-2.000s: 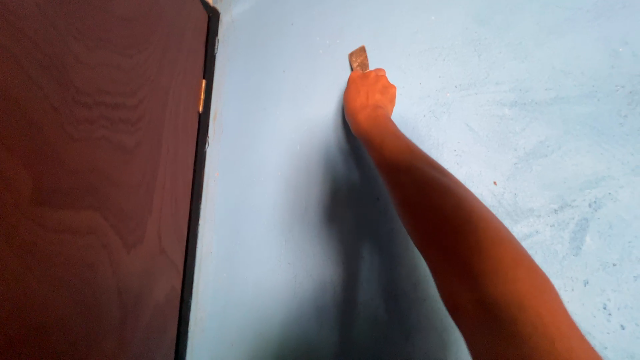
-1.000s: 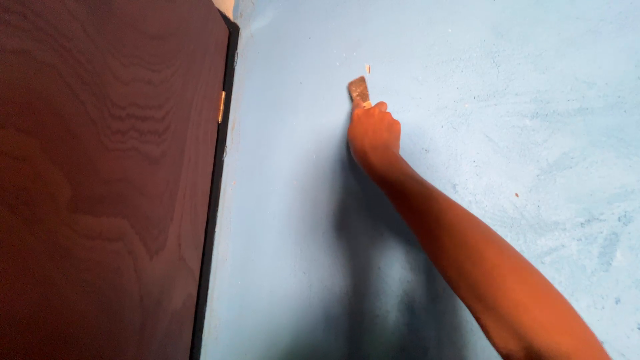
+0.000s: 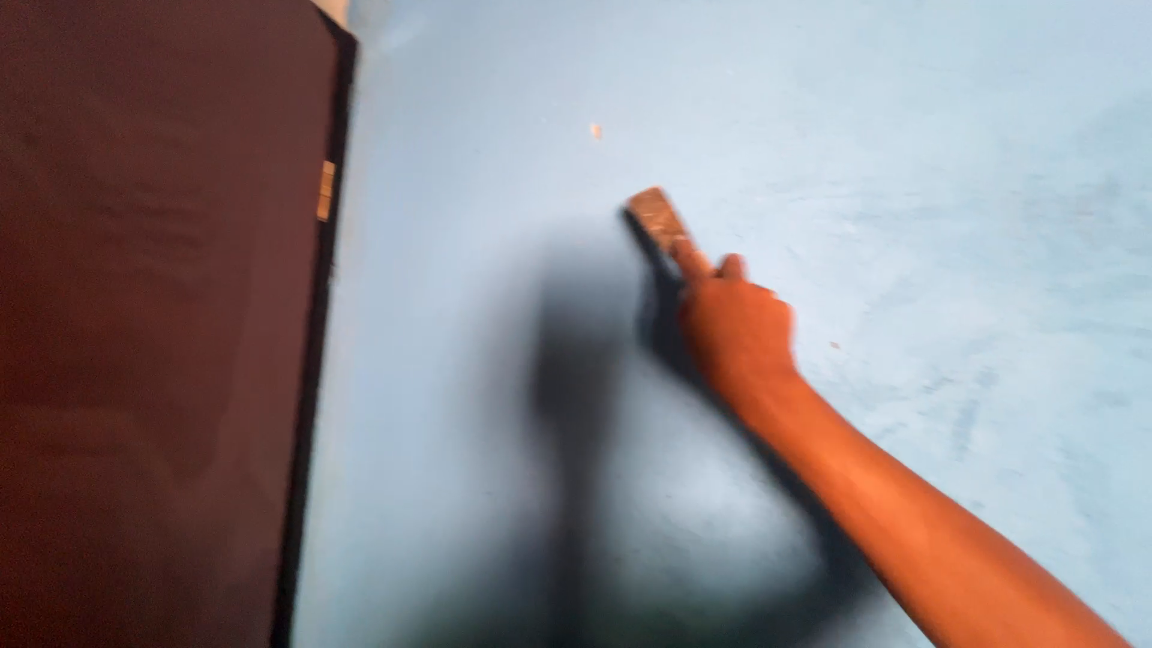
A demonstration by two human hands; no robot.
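My right hand (image 3: 740, 328) is closed around a putty knife (image 3: 655, 216), index finger stretched along it, the blade pointing up and to the left. The blade is worn and brownish, and lies at or very near the light blue painted wall (image 3: 900, 180); exact contact cannot be told. Above and left of the blade, a small pale chipped spot (image 3: 596, 131) shows on the wall. Another small mark (image 3: 834, 346) is to the right of my wrist. The handle is mostly hidden in my fist. My left hand is out of view.
A dark brown wooden door (image 3: 162, 342) fills the left side, with a black frame edge (image 3: 310, 405) and a brass-coloured hinge (image 3: 326, 191). Shadows of my arm and of another shape fall on the wall. Darker scuffs mark the wall at right.
My right hand, with the putty knife, has moved down and to the right, away from the pale spot. That spot shows one second ago just above the blade; two seconds ago it is not visible.
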